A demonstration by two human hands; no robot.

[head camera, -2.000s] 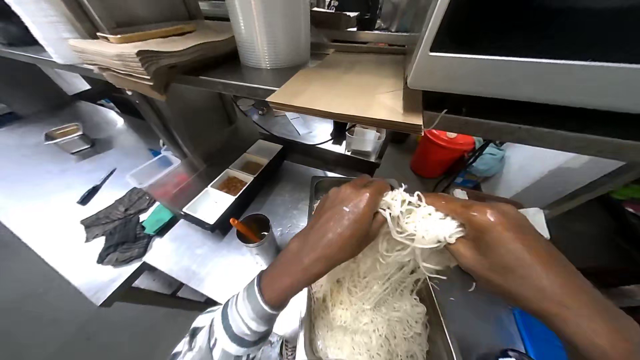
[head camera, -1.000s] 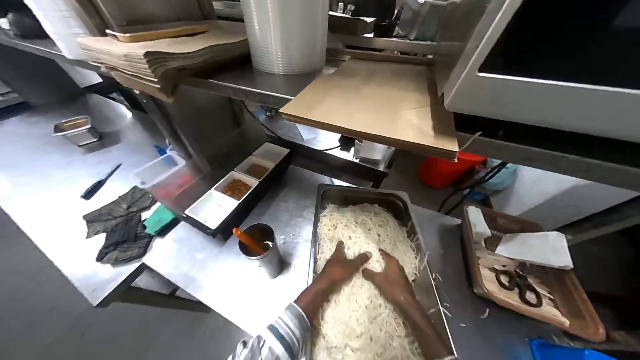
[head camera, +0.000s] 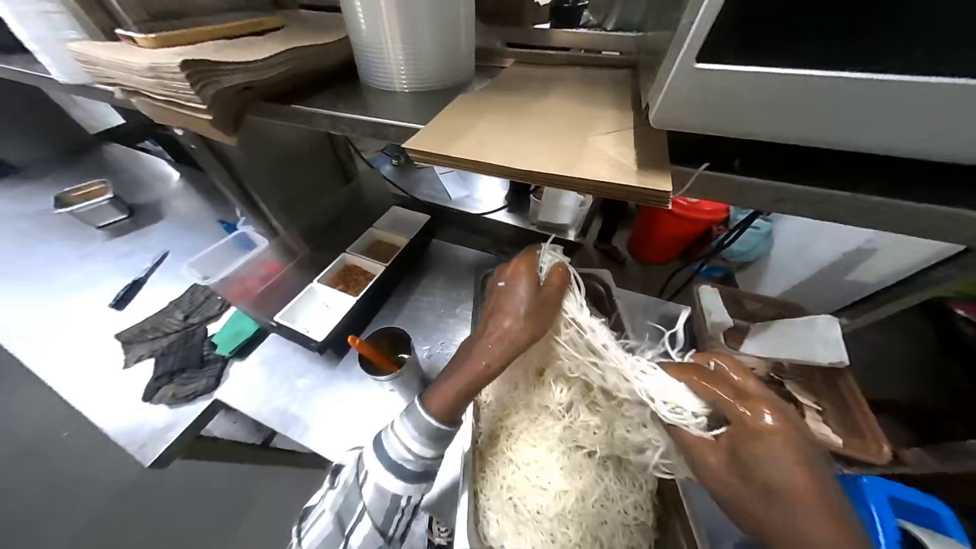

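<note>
A deep metal pan (head camera: 681,507) holds a large heap of thin white noodles (head camera: 560,450). Above its far part, my left hand (head camera: 522,305) grips one end of a lifted bunch of noodles (head camera: 610,354). The other end is held in my right hand (head camera: 736,415), over the pan's right side, and the strands stretch between both hands. Both hands look wet. Loose strands hang from the bunch into the heap. Left of the pan stands a metal cup (head camera: 400,366) with an orange-handled utensil (head camera: 374,354) in it.
A black rack of white containers (head camera: 314,311) with seasonings stands at left. Dark cloths (head camera: 179,335) and a knife (head camera: 139,280) lie farther left. Flat cardboard (head camera: 549,130) overhangs the shelf above the pan. On the right are a brown tray (head camera: 858,404) and a blue container (head camera: 903,511).
One second ago both hands rested on the noodles in the pan. They are now raised and apart, with a bunch stretched between them.
</note>
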